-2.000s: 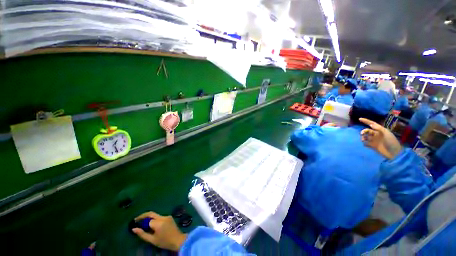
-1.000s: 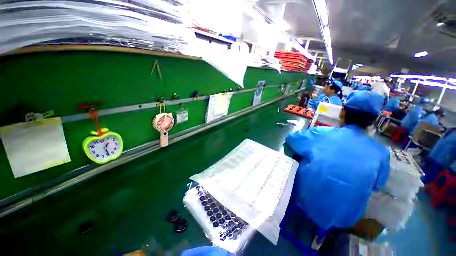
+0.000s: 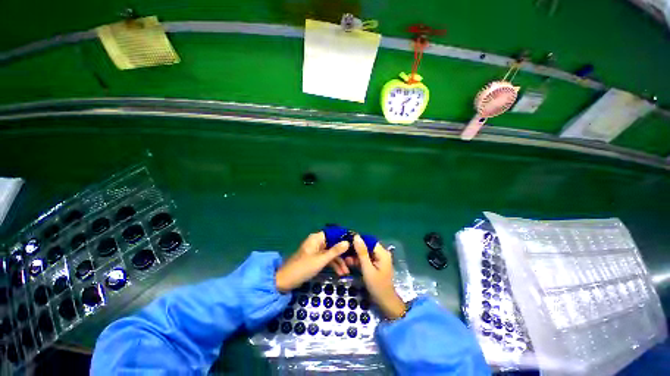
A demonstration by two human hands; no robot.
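My left hand and my right hand meet above the small-parts tray. Blue finger cots cover some fingertips. Both hands hold a dark round part between the fingers; it is mostly hidden by them. The clear tray below the hands holds close rows of small black discs. The large-parts tray lies tilted at the left, with larger black discs in its pockets.
Two loose black discs lie right of my hands, another farther back. At right, a filled tray stack lies partly under a translucent sheet. A clock, pink fan and papers hang on the green partition.
The view has swung left and down to the bench, away from the other worker. My hands, apart and then mostly out of view, are now together over the small-parts tray with a dark part.
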